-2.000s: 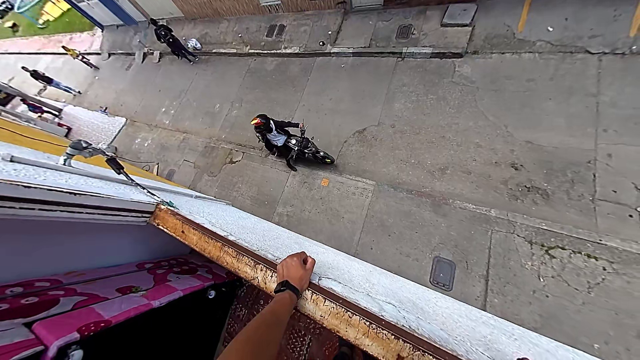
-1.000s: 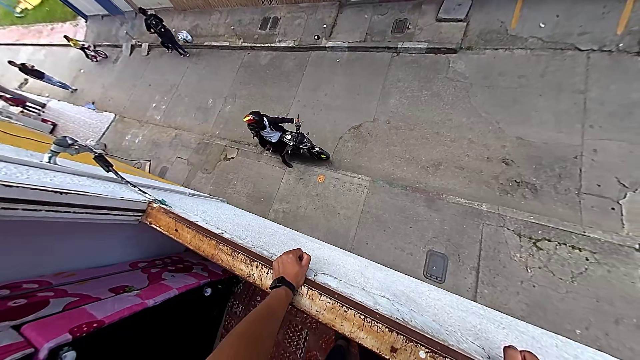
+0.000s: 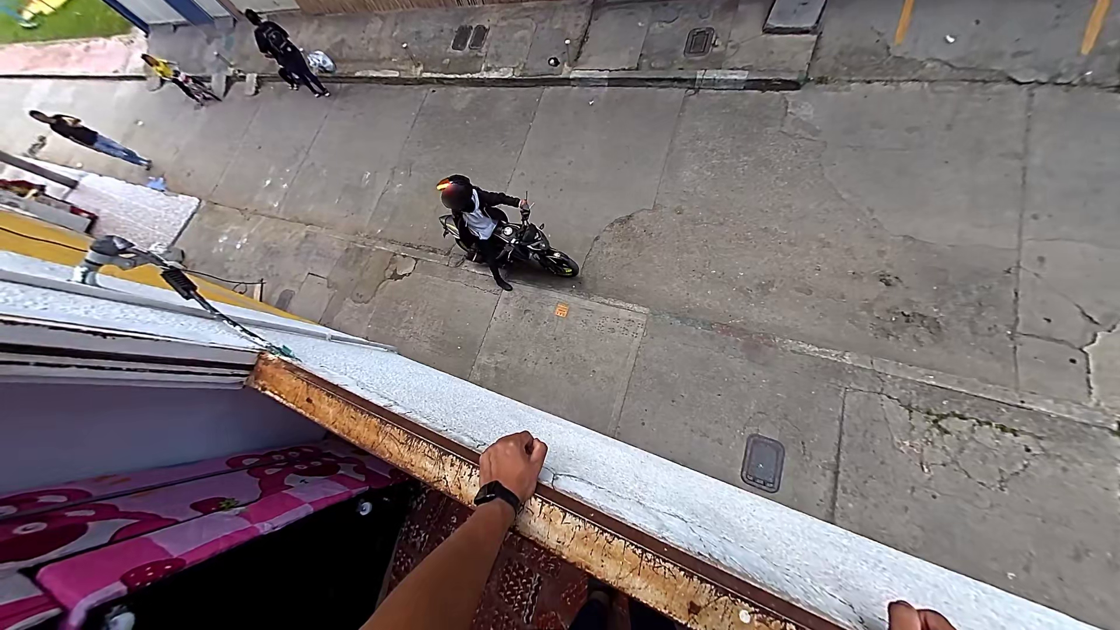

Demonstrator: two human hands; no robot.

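Observation:
My left hand (image 3: 514, 464), with a dark watch on the wrist, rests with curled fingers on the rusty metal sill (image 3: 394, 442), at the edge of the white outer ledge (image 3: 665, 486). Whether its fingers grip the sill's edge is not clear. At the bottom right corner only the curled fingers of my right hand (image 3: 914, 616) show, over the white ledge; what they hold, if anything, is hidden. Beyond the ledge, down on the street, a rider (image 3: 477, 214) in a helmet sits on a black motorcycle (image 3: 529, 245), one foot on the ground.
Pink patterned fabric (image 3: 175, 534) lies inside at the left, beside a red patterned floor (image 3: 437, 534). A cable (image 3: 206, 302) runs to the sill's far corner. Several people are on the street at upper left, one (image 3: 284, 52) in dark clothes. A utility cover (image 3: 763, 462) is set in the pavement below.
The fingers of my right hand, out of view two seconds ago, came into view at the bottom right. My left hand stays on the sill. The person in dark trousers at far left has moved along the street.

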